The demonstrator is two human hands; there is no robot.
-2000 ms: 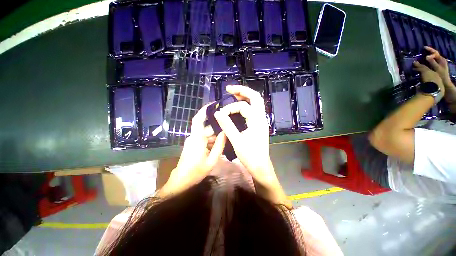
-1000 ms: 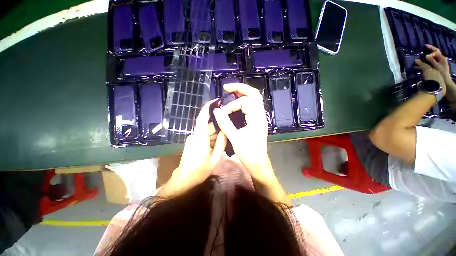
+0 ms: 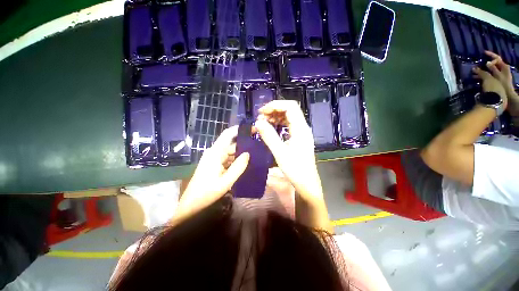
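My left hand (image 3: 219, 173) holds a purple phone case (image 3: 250, 166) upright in front of the tray's near edge. My right hand (image 3: 290, 136) is at the case's upper right, its fingertips bent close to the upper end; whether they pinch a small piece is too blurred to tell. A black blister tray (image 3: 130, 74) holds purple cases in two upright rows with a sideways middle row. A clear sticker sheet (image 3: 211, 116) with a grid of small rectangles lies across the cases, left of my hands.
A smartphone (image 3: 377, 31) lies right of the tray on the green bench (image 3: 62, 113). Further right, another person's hands (image 3: 494, 77) work over a second tray (image 3: 455, 34). Red stools (image 3: 381, 187), a cardboard box (image 3: 131, 211) and pale plastic (image 3: 156, 202) are below the bench edge.
The case in my left hand now shows its broad purple face below my fingers. My right hand has moved slightly right and its fingertips have come off the case's face.
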